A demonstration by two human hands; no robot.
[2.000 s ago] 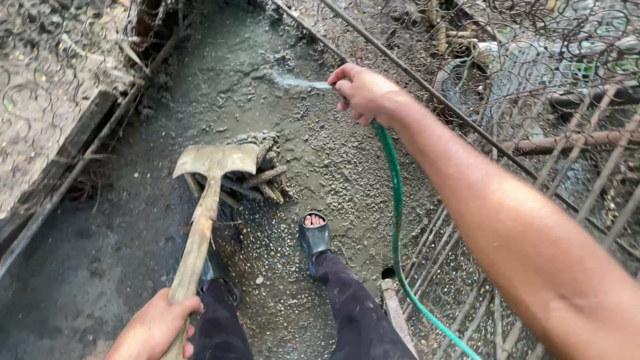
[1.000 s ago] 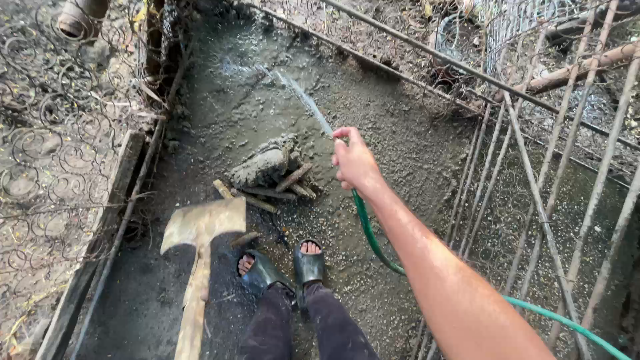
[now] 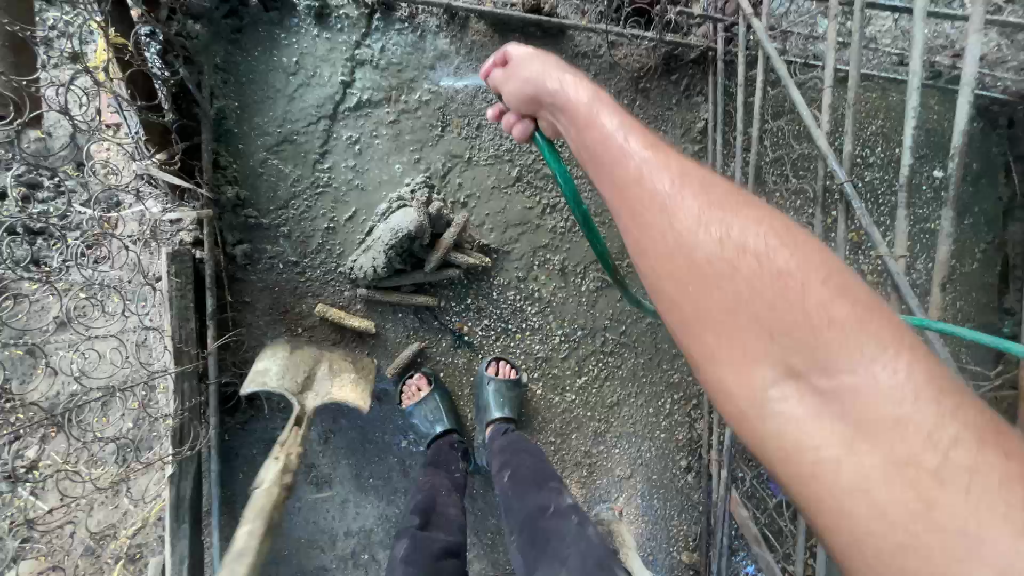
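My right hand (image 3: 524,90) is closed around the end of a green garden hose (image 3: 588,220), and a short spray of water (image 3: 460,82) leaves it toward the left. The hose runs under my forearm and out at the right edge. A mud-caked shovel (image 3: 312,376) stands at the lower left, its blade up and its wooden handle running out of the bottom edge. My left hand is out of view. Between the shovel and the hose lies a heap of wet muck (image 3: 392,240) with corn cobs (image 3: 448,244) against it. Several loose cobs (image 3: 344,318) lie nearer my feet.
My feet in dark rubber slides (image 3: 500,392) stand on the wet, grain-strewn concrete floor (image 3: 576,344). A fence of rusty coil springs (image 3: 80,280) and a wooden board (image 3: 184,400) line the left side. A metal bar fence (image 3: 828,120) stands at the right.
My left hand, on the shovel handle two seconds ago, has gone out of view. The spray, which pointed up and left a second ago, now points left. The view has shifted.
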